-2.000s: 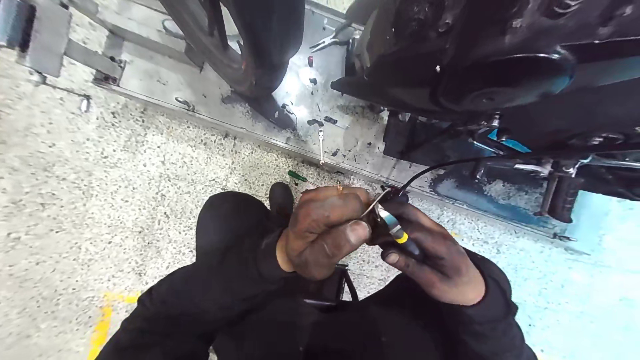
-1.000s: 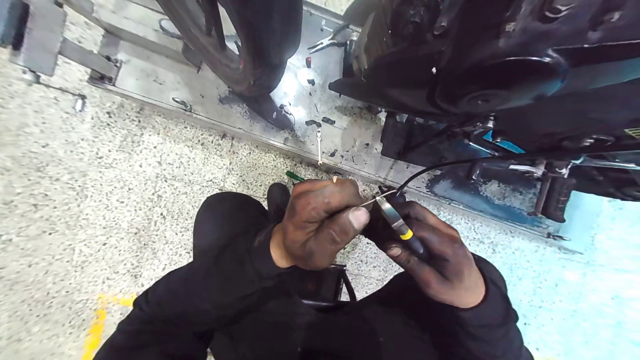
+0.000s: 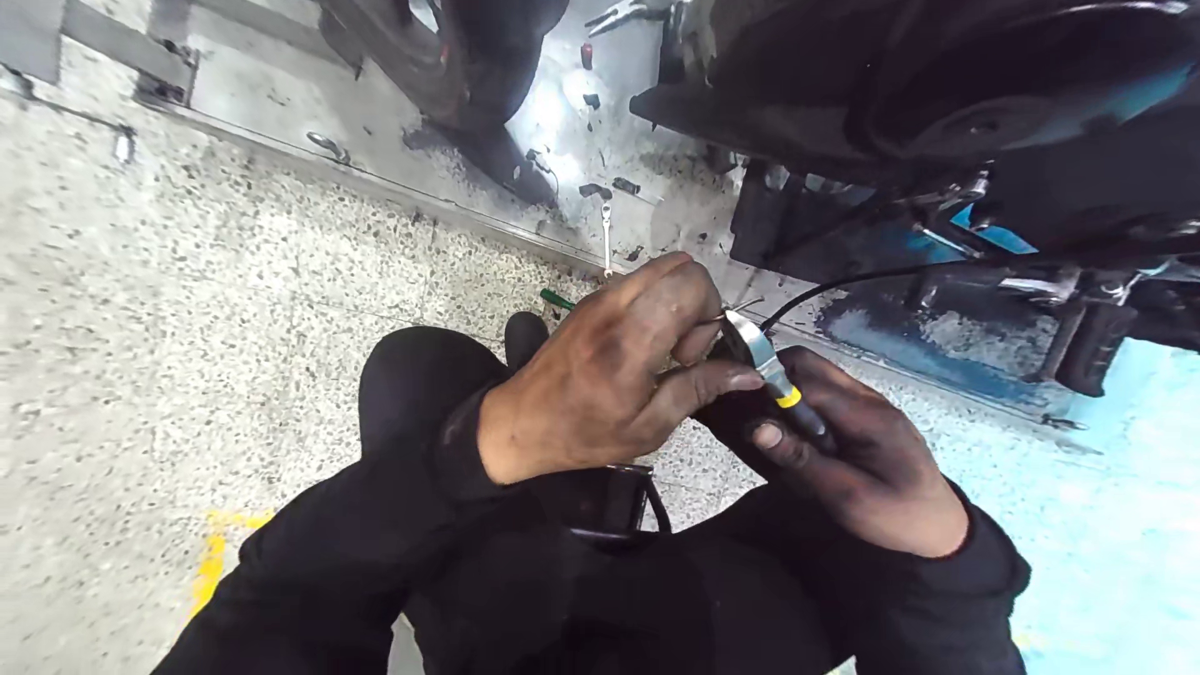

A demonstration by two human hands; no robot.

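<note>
My right hand [image 3: 858, 455] is closed around pliers [image 3: 764, 361] with dark handles and a yellow band. Their metal jaws point up and left, beside a thin metal wire end [image 3: 747, 305]. Close against the jaws, my left hand [image 3: 614, 366] has its fingers bent, with the thumb near the pliers; what lies between its fingertips is hidden. A black cable [image 3: 825, 283] curves from the motorcycle [image 3: 937, 122] down to the hands. Something dark is partly hidden under my right hand's fingers.
On the metal platform [image 3: 375, 183] lie a wrench [image 3: 607, 239], a small screwdriver [image 3: 630, 187] and small dark pieces. A green-handled tool [image 3: 557, 299] is near my left hand. A wheel [image 3: 412, 66] stands at upper left; the motorcycle's footrest [image 3: 1087, 342] juts out at right.
My left hand has turned so that more of its back shows, and its thumb has moved down beside the pliers. My right hand keeps its hold on the pliers.
</note>
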